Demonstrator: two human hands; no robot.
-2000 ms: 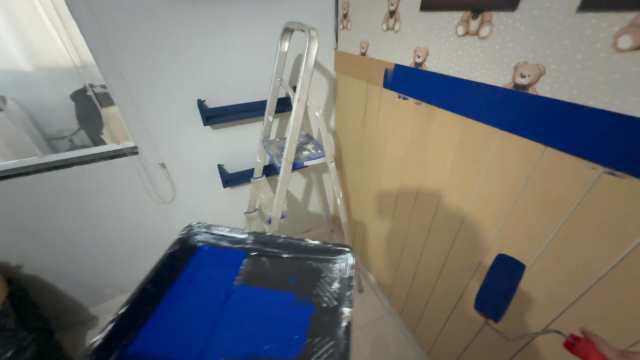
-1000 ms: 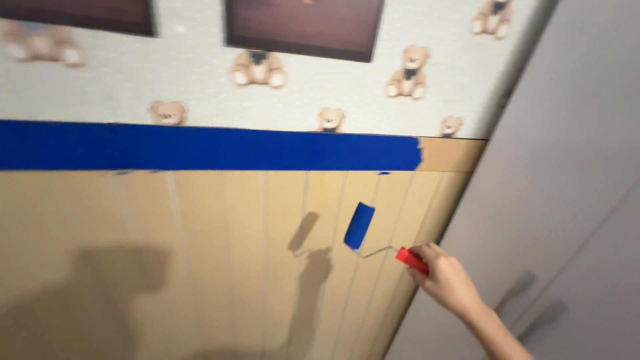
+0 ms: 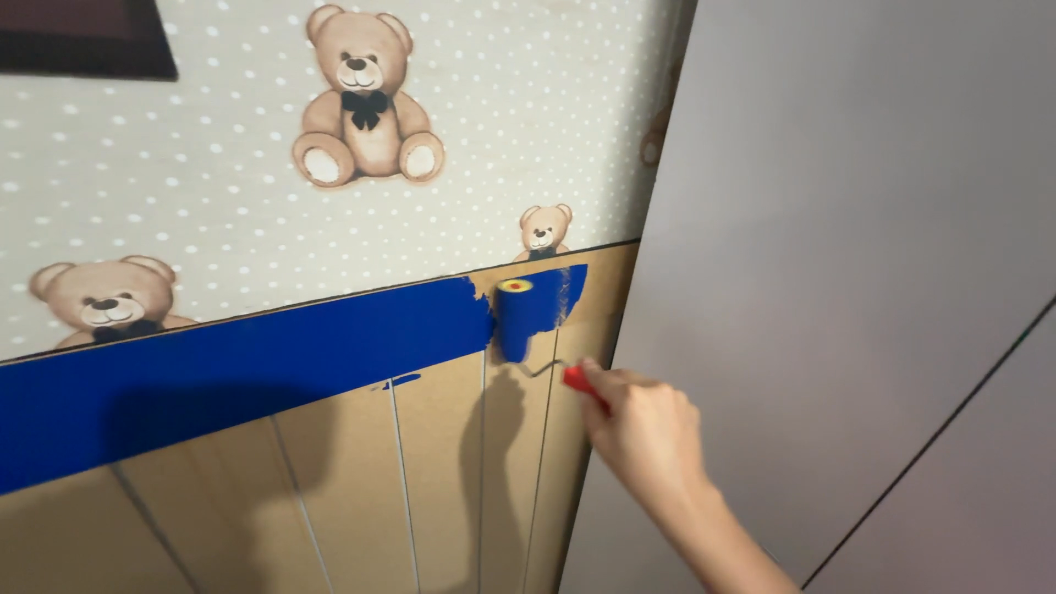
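My right hand [image 3: 648, 421] is closed around the red handle of a small paint roller [image 3: 515, 322]. The roller's sleeve is coated in blue paint and stands nearly upright against the top board of the tan wood paneling [image 3: 437, 462]. A blue painted band [image 3: 330, 342] runs along that board from the left edge up to the roller. Fresh blue paint with a ragged, thin right part lies just right of the sleeve, with bare tan board beyond it. A small blue smear [image 3: 403, 380] marks the panels below the band. My left hand is out of view.
Dotted wallpaper with teddy bears [image 3: 367, 107] covers the wall above the paneling. The corner of a dark frame [image 3: 82, 41] hangs at the upper left. A smooth grey panel [image 3: 825, 247] with a dark diagonal seam rises on the right, close to my forearm. Shadows fall across the paneling.
The roller has gone from below the blue band up onto the top board, and blue paint now covers more of its right end. The view has turned from the tray and ladder to the wall.
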